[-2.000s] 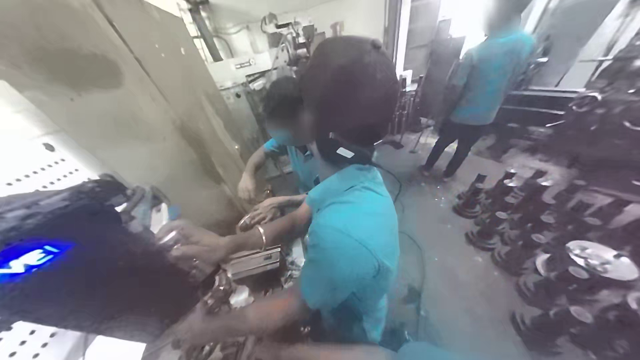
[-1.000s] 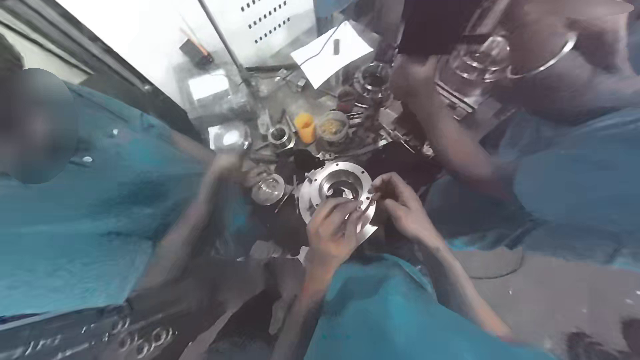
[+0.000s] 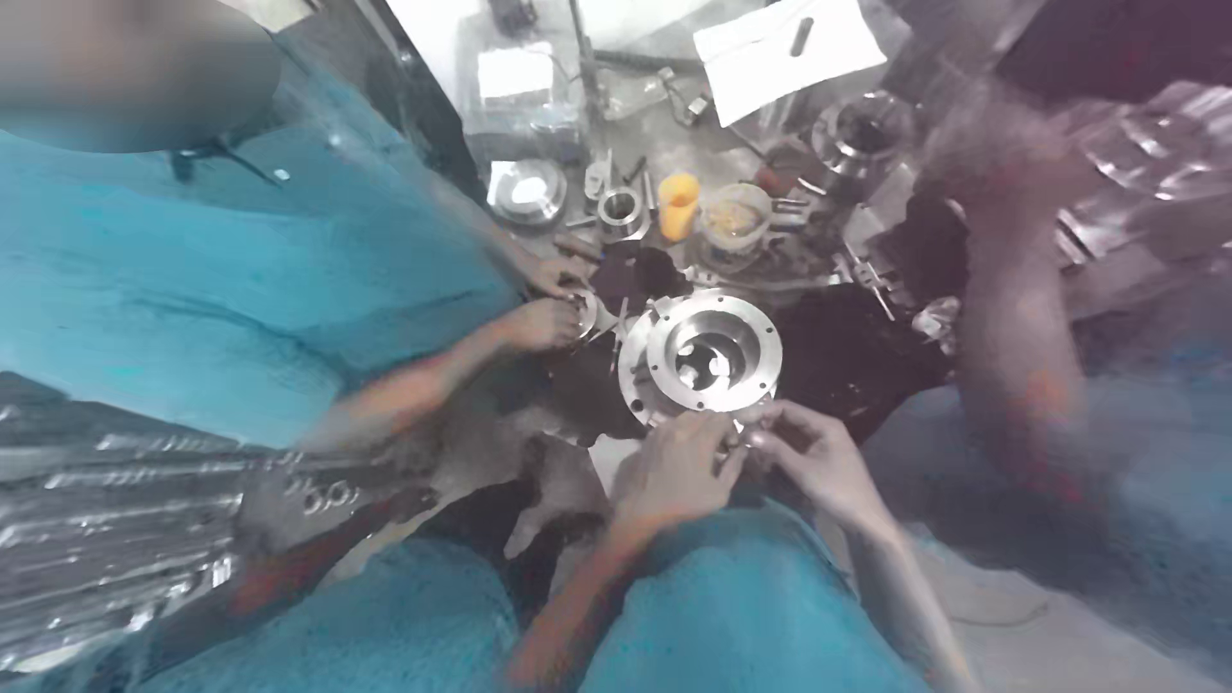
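Observation:
A round flanged metal housing (image 3: 714,352) with bolt holes around its rim and a deep bore lies in front of me, over a second metal flange (image 3: 633,371). My left hand (image 3: 679,467) is at its near edge, its fingers bent around something small and metallic. Close beside it, my right hand (image 3: 818,457) has its thumb and fingertips pinched at the same small part. Fingers cover most of that part, so its kind cannot be told.
Co-workers sit on both sides; the left one's hand (image 3: 544,325) holds a metal ring. Beyond the housing stand an orange cup (image 3: 679,207), a clear tub (image 3: 736,223), a metal collar (image 3: 622,212), a round flanged part (image 3: 861,135) and white paper (image 3: 789,53).
The view has swung down from the room to the work. Since one second ago, both my hands have moved from over the housing's bore and side to its near edge.

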